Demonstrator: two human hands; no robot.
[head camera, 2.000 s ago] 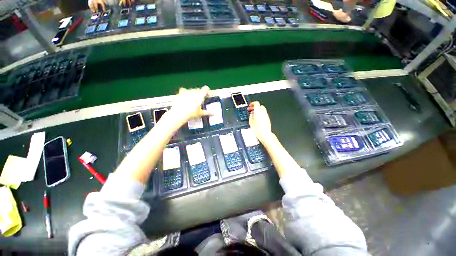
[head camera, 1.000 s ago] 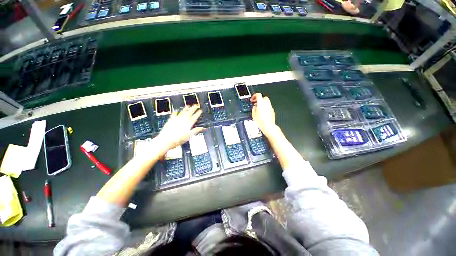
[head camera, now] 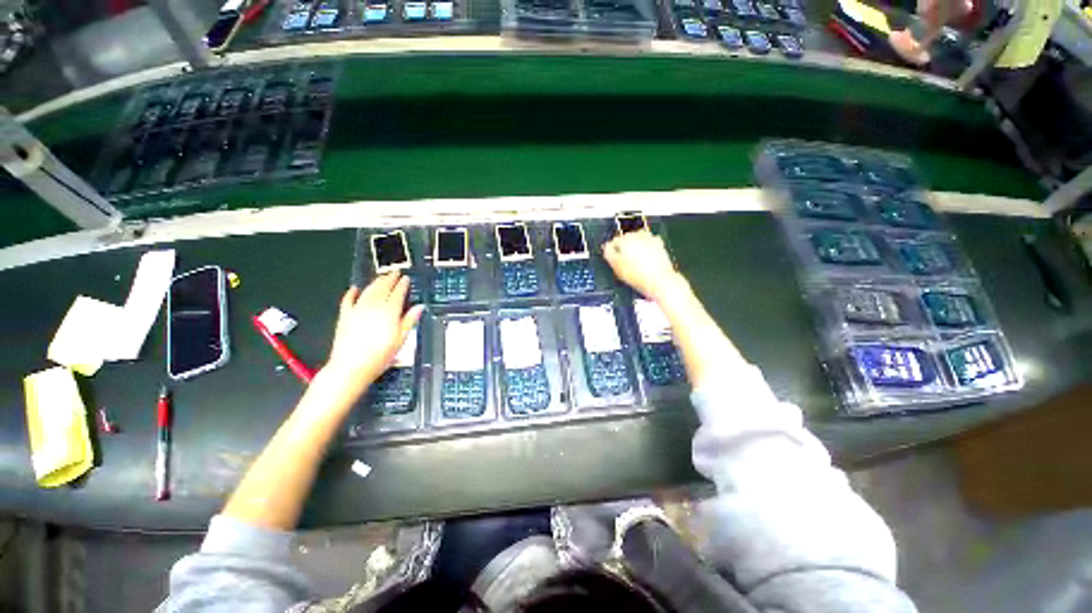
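A clear blister tray [head camera: 503,428] holds two rows of keypad phones. The far-row phones, such as the second one [head camera: 452,266], show black screens with pale frames. The near-row phones, such as this one [head camera: 463,369], show flat white rectangles over the screen area. My left hand [head camera: 376,321] lies over the tray's left end, fingers apart, fingertips at the keys of the far-left phone. My right hand [head camera: 642,261] is curled over the far-right phone and hides its keypad; whether it grips the phone is hidden.
Stacked trays of phones [head camera: 892,287] stand at right. A dark filled tray [head camera: 222,126] is on the green belt [head camera: 539,132] beyond the pale rail. At left lie a smartphone [head camera: 198,321], papers [head camera: 90,333], a yellow pad [head camera: 56,425], a pen [head camera: 164,443] and a red marker [head camera: 285,347].
My left hand has moved left from the middle of the far row, where white covered two screens at first and black screens now show. My right hand stays at the far-right phone. The view has shifted.
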